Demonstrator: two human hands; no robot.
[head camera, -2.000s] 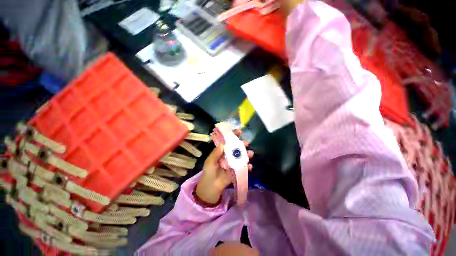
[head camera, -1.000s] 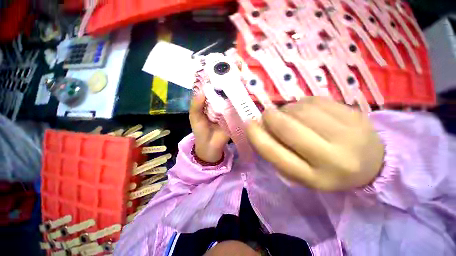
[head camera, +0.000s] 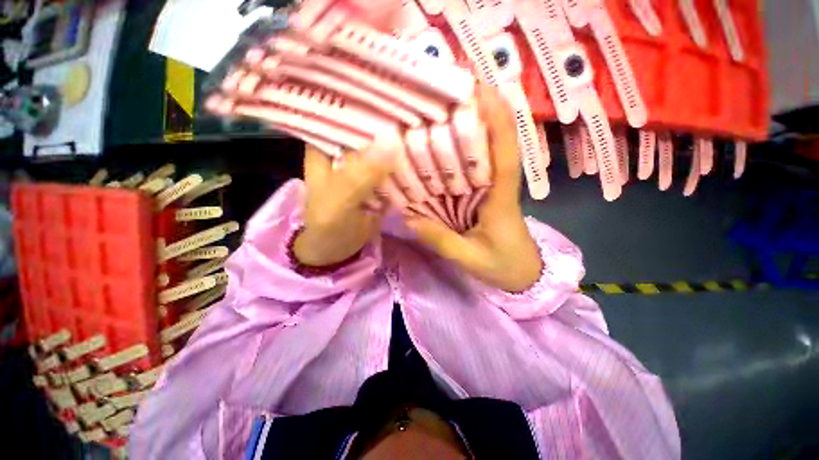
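Several pink smartwatches (head camera: 359, 81) are bunched in a stack between both hands, in front of the chest at upper centre. Their slotted straps fan out to the left, and other straps hang down between the hands. My left hand (head camera: 346, 184) holds the stack from below on the left. My right hand (head camera: 489, 211) grips it from the right. The watch cases are partly hidden by straps and blurred. More pink watches (head camera: 573, 65) lie face down, round dark sensors showing, on a red compartment tray (head camera: 691, 85) at upper right, straps overhanging its front edge.
At left, a red compartment tray (head camera: 85, 260) has beige-strap watches (head camera: 193, 241) around its edges. A white paper sheet (head camera: 202, 34) and yellow-black tape (head camera: 180, 101) are on the green bench. A clipboard (head camera: 85, 117) and a pale yellow disc (head camera: 76, 83) are at upper left.
My right hand has come from the strap at the front to the right side of the stack. The stack is raised and tipped, its straps fanned leftward. The view has shifted right.
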